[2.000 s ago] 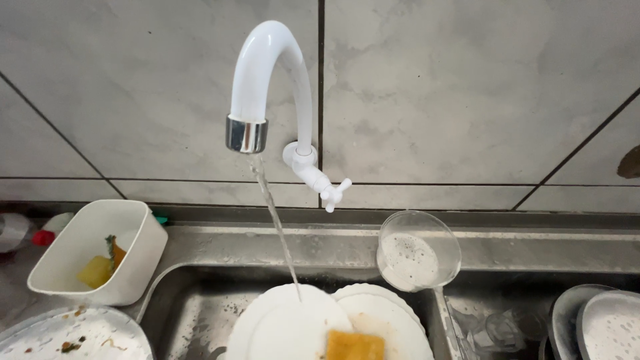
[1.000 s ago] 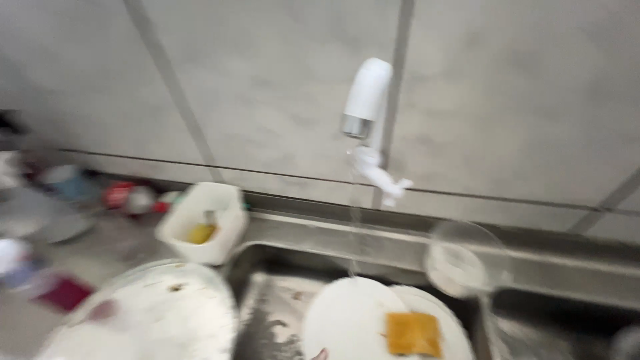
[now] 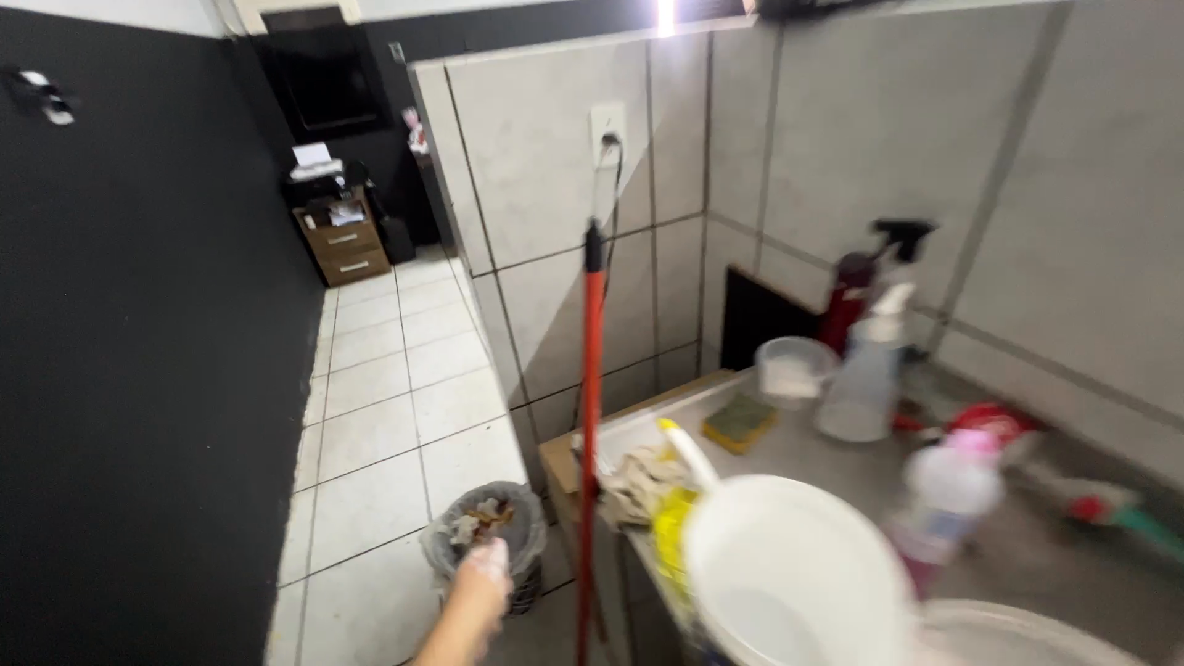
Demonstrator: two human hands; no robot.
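One hand, which looks like my left hand (image 3: 486, 564), reaches out at the lower middle with soapy fingers over a lined trash bin (image 3: 532, 527). Food scraps and crumpled waste (image 3: 481, 520) lie in the bin just beyond the fingertips. Blur hides whether the fingers hold anything. My right hand is outside the view. Right of the bin, a red broom or mop handle (image 3: 592, 370) stands upright by the counter's end.
On the counter (image 3: 832, 472) are a white bucket (image 3: 795, 573), a sponge (image 3: 740, 423), a clear plastic tub (image 3: 795, 368), spray bottles (image 3: 865, 379), a pink-capped bottle (image 3: 953, 490) and a crumpled cloth (image 3: 643, 481). A tiled floor (image 3: 370, 462) runs along the black wall. A drawer cabinet (image 3: 347, 245) stands far back.
The view has swung far left from the sink and running faucet to the counter's end and floor. A hand now reaches over the trash bin.
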